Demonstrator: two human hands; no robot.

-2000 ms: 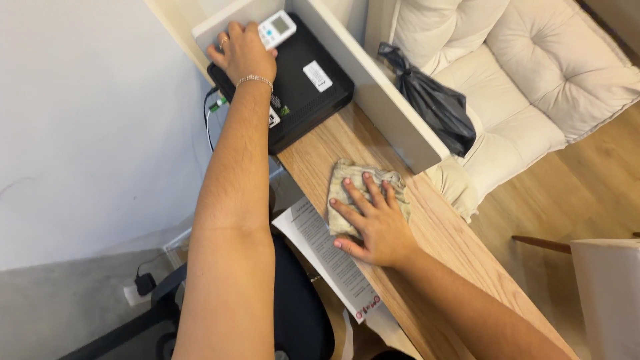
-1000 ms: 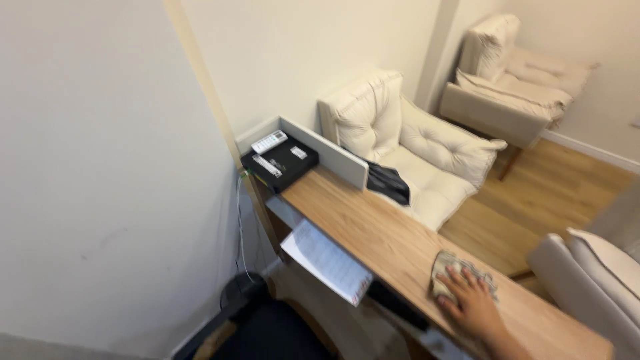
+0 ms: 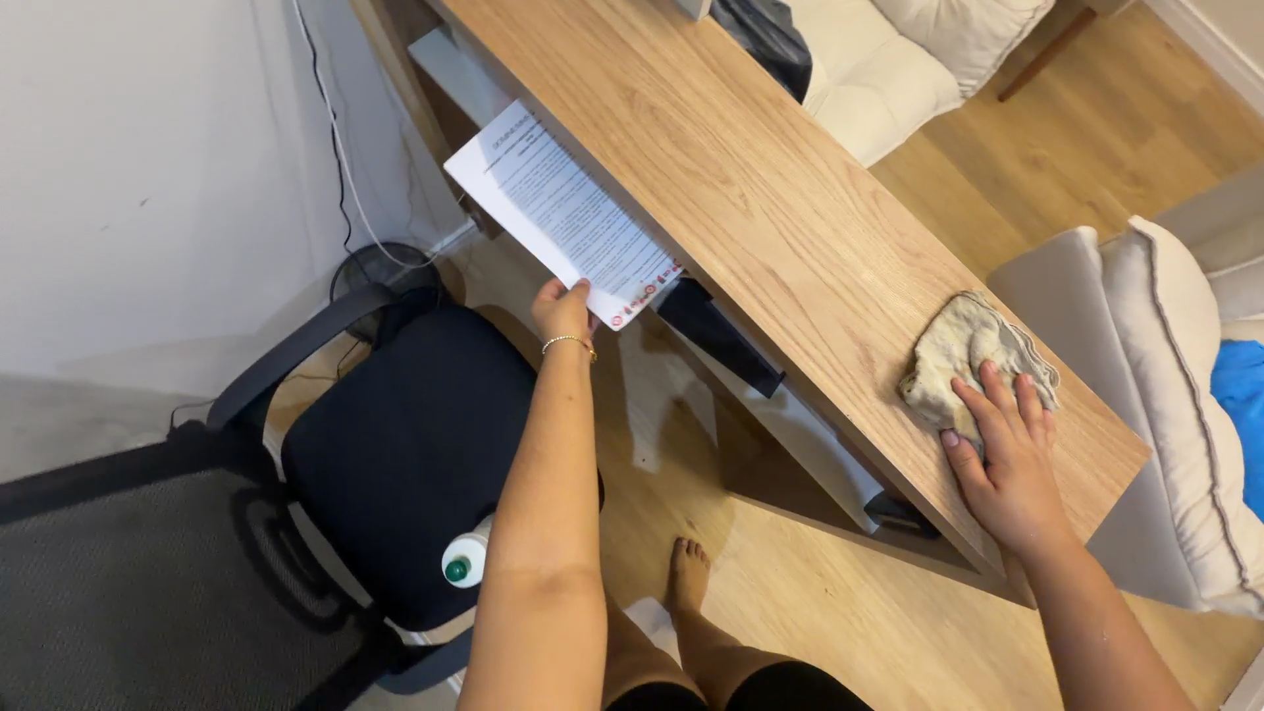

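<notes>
Below the left edge of the wooden desktop (image 3: 750, 188), my left hand (image 3: 565, 314) pinches the near corner of some printed paper sheets (image 3: 563, 212), which stick out from the shelf under the top. A bracelet circles that wrist. My right hand (image 3: 1009, 459) lies with fingers spread on a worn, stained cloth (image 3: 963, 360), pressing it to the desktop near its right end. Part of the cloth shows beyond the fingertips.
A black office chair (image 3: 405, 444) stands at the left, with a white bottle with a green cap (image 3: 464, 561) on its seat. Black items (image 3: 721, 336) lie on the under-shelf. Cream cushioned seats (image 3: 1165, 395) stand beyond the desk. Cables (image 3: 336, 148) hang along the wall.
My left hand has left the black box and remote at the desk's far end and now grips the papers. My right hand and the cloth have moved toward the desk's right end. The view has shifted.
</notes>
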